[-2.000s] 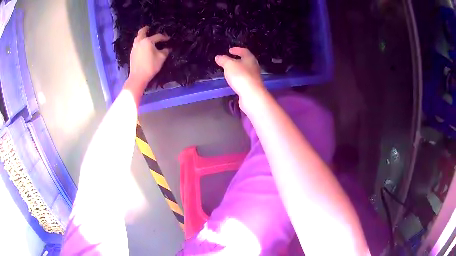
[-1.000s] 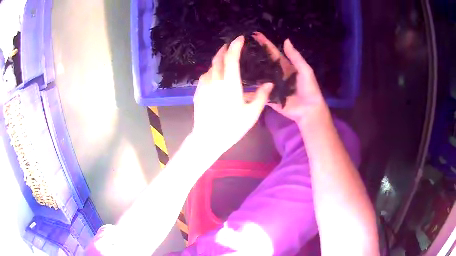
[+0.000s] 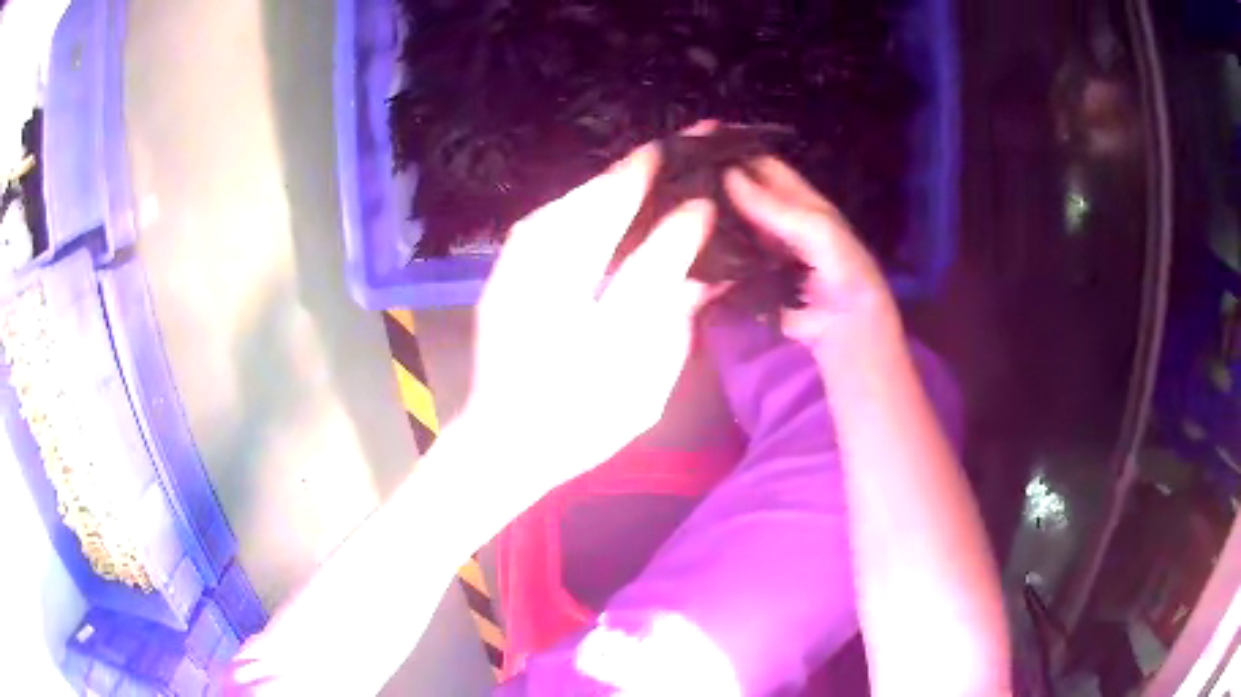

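A blue-purple crate [image 3: 449, 289] full of black moulded parts [image 3: 544, 95] is at the top centre. My left hand [image 3: 585, 286] and my right hand [image 3: 817, 252] are together over its near edge. They hold a dark clump of black parts [image 3: 742, 245] between them, with fingers curled around it. The left hand is overexposed, and the clump is blurred and partly hidden by the fingers. Single parts in it cannot be told apart.
A red plastic stool [image 3: 538, 579] is below, beside my purple-clothed leg [image 3: 742, 517]. Yellow-black floor tape [image 3: 414, 395] runs down from the crate. Blue crates [image 3: 150, 395] with small pale pieces [image 3: 68, 463] stand at the left. The right side is dark, with a curved metal edge [image 3: 1157, 272].
My hands were apart in the crate, then came together holding a clump of black parts. Since the last frame, the fingers have closed in over the clump.
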